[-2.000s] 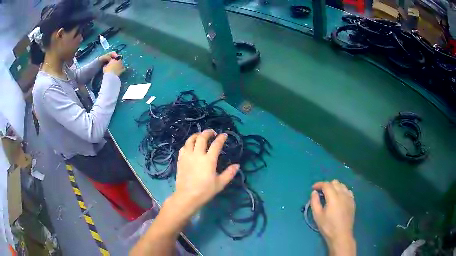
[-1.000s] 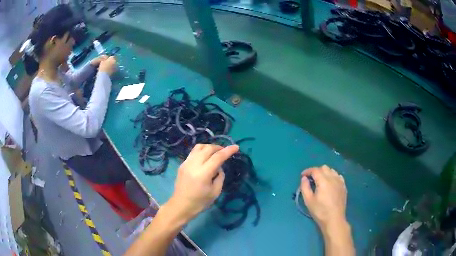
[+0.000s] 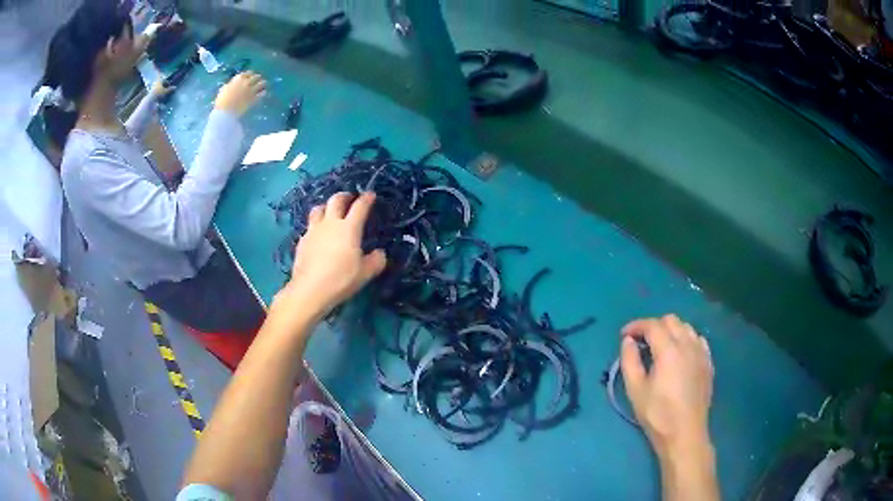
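Observation:
A tangled pile of thin black C-shaped trims (image 3: 494, 367) lies on the teal bench in front of me, some with a grey shine. My left hand (image 3: 338, 245) is over the upper left of the pile, fingers apart, fingertips touching it; no piece shows gripped. My right hand (image 3: 668, 377) rests on the bench right of the pile, thumb and fingers closed around one C-shaped trim (image 3: 615, 389). Its grey curve shows left of the thumb; the rest is hidden under the hand.
Black headbands lie on the green shelf (image 3: 685, 196), one at right (image 3: 847, 259), one beyond the green post (image 3: 441, 78). Dark bands are heaped at upper right. A person (image 3: 137, 186) works at left. White paper (image 3: 270, 147) lies nearby. A bag (image 3: 328, 445) hangs below the bench edge.
My left hand has moved left and away from me over the pile. Trims at its near end are more spread out. My right hand keeps its trim. The other person's hands have moved apart.

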